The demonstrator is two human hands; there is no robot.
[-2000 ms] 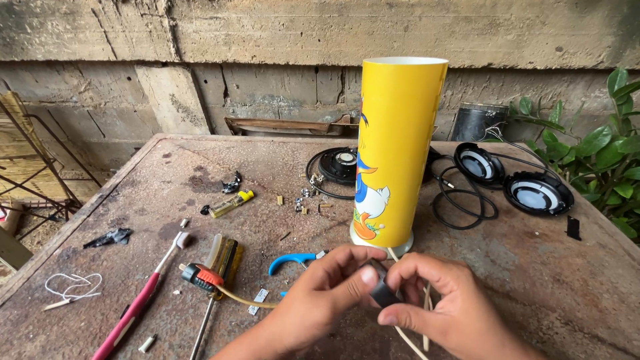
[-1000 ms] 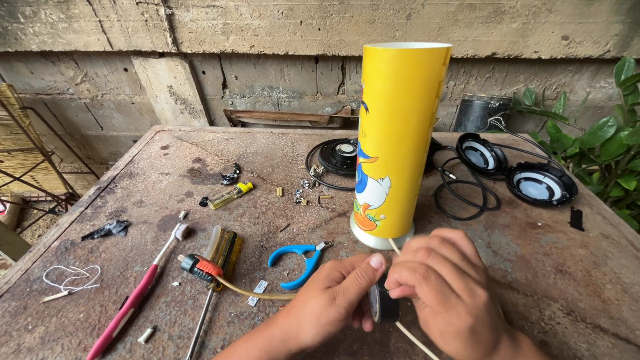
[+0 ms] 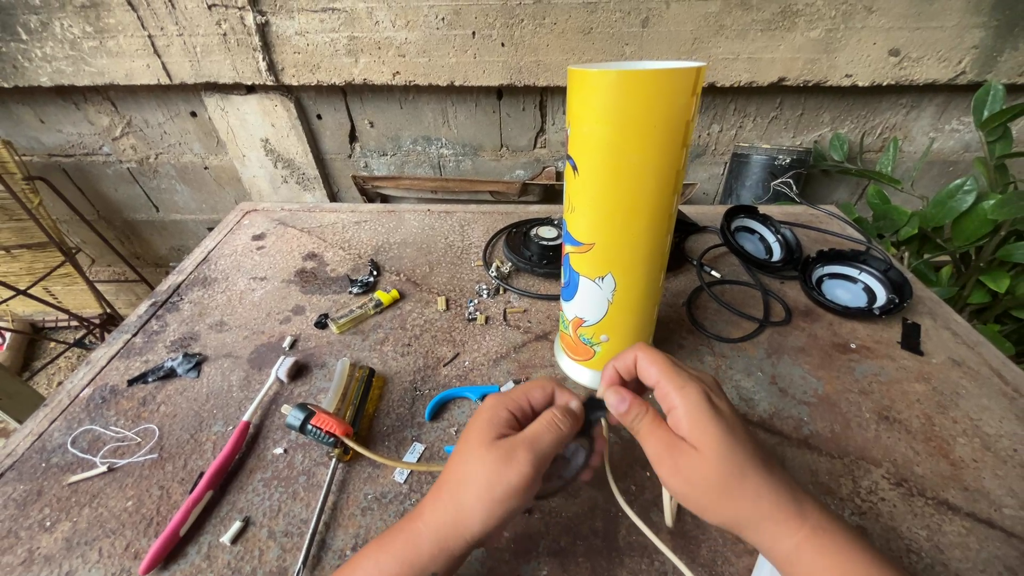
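Just in front of a yellow cylindrical lamp [image 3: 628,216] with a cartoon duck on it, my two hands meet at a cream electrical cord [image 3: 626,496]. My left hand [image 3: 516,448] holds a roll of black electrical tape [image 3: 564,464], partly hidden behind its fingers. My right hand [image 3: 680,424] pinches at a small black taped spot [image 3: 594,408] on the cord. An orange and black plug [image 3: 320,424] lies to the left, its cord running under my left hand. Blue-handled pliers [image 3: 460,398] lie partly hidden behind that hand.
A screwdriver [image 3: 364,400], a pink toothbrush [image 3: 212,472] and a yellow lighter [image 3: 364,310] lie at the left. Small metal pieces [image 3: 480,308] are scattered mid-table. Black round speaker parts [image 3: 854,282] with a black cable [image 3: 740,296] sit at the back right. A concrete wall [image 3: 440,144] stands behind.
The tape roll, upright between my hands a second ago, now sits lower under my left hand. My right hand's fingers have moved to the black spot on the cord.
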